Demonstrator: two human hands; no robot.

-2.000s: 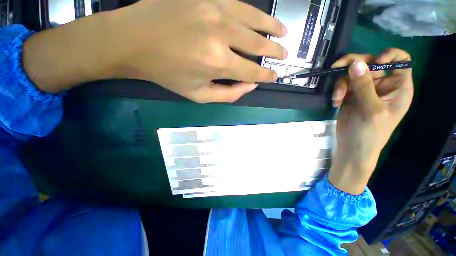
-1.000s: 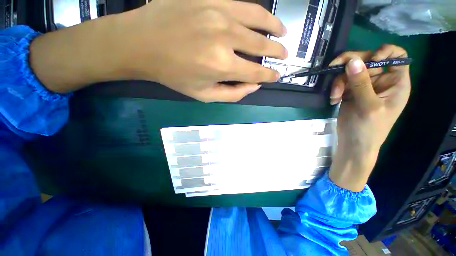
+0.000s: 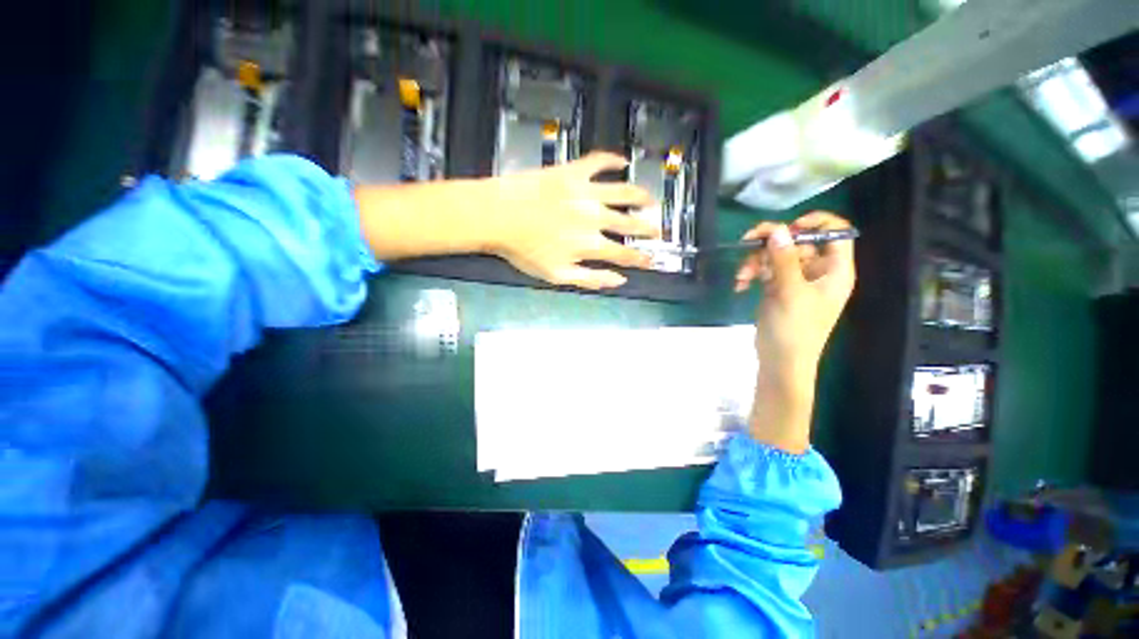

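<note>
My right hand (image 3: 799, 281) holds thin dark tweezers (image 3: 809, 237), their tip pointing left at the lower end of a phone housing (image 3: 681, 162) in the rightmost slot of a black foam tray (image 3: 475, 94). My left hand (image 3: 556, 225) rests spread over the tray, fingers apart, with fingertips at that same housing's lower left edge. The fingers partly hide the housing, and whether a small piece is at the tweezer tip cannot be told. White sticker sheets (image 3: 612, 399) lie on the green mat below the tray.
Other phone housings (image 3: 537, 125) sit in the tray's slots. A second black tray (image 3: 889, 375) with several units stands at the right. A thick white tube (image 3: 874, 106) with a red dot extends from the upper right. The blue floor with yellow marks shows at the bottom right.
The view has shifted and widened, showing the whole tray, the right tray and the white tube. My hands keep nearly the same pose at the same housing.
</note>
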